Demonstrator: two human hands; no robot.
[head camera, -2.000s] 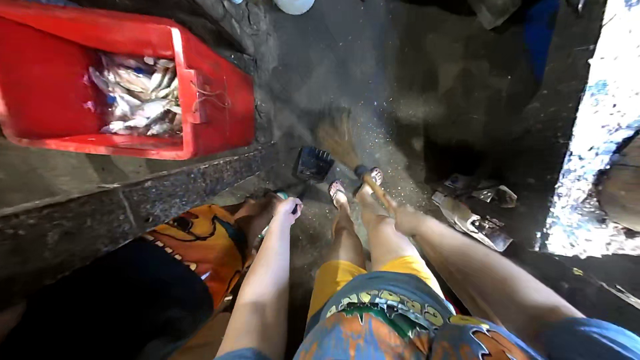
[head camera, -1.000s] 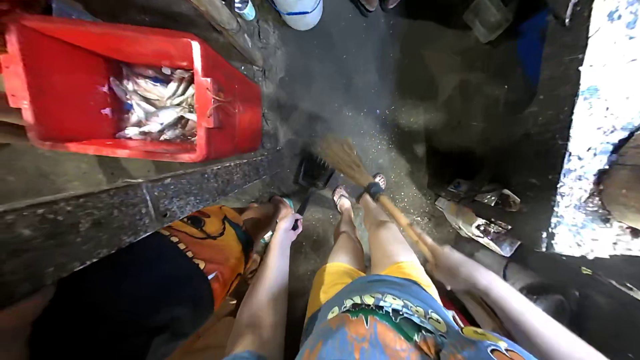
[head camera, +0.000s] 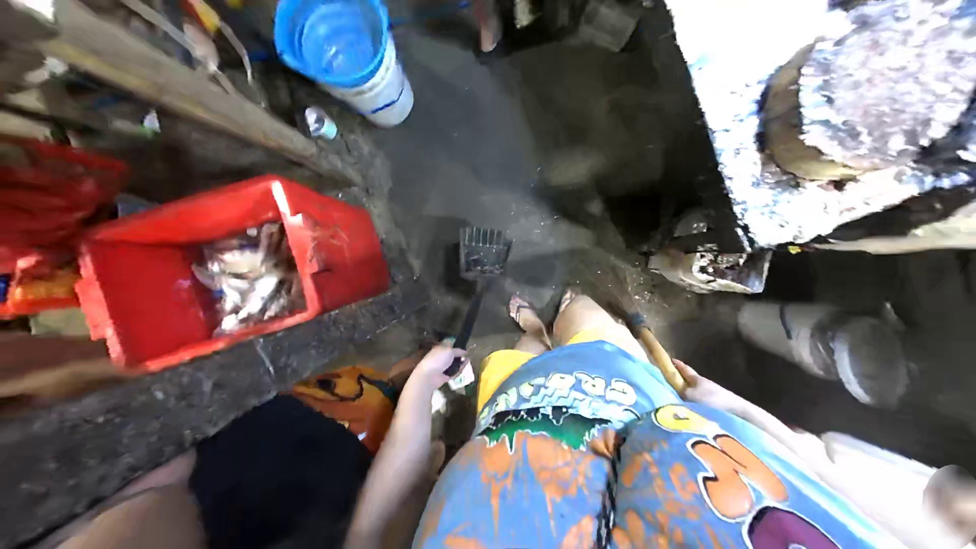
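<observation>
My left hand (head camera: 441, 366) grips the black handle of a dustpan (head camera: 484, 255), whose toothed edge points away from me on the wet dark floor, with bits of debris in its pan. My right hand (head camera: 690, 381) is closed around the wooden handle of a broom (head camera: 657, 354), low at my right side. The broom's bristles, blurred, rest near the floor just right of my sandaled feet. Small pale scraps lie on the floor beyond my feet.
A red plastic bin (head camera: 343, 244) holding fish stands on a ledge at left. A blue bucket (head camera: 335, 46) is ahead. A seated person (head camera: 274, 457) is close on my left. Crumpled litter (head camera: 709, 267) and a white-spattered table (head camera: 732, 152) are at right.
The broom has moved from in front of my feet to their right. The dustpan now lies farther out, its toothed edge facing forward. The view has shifted noticeably.
</observation>
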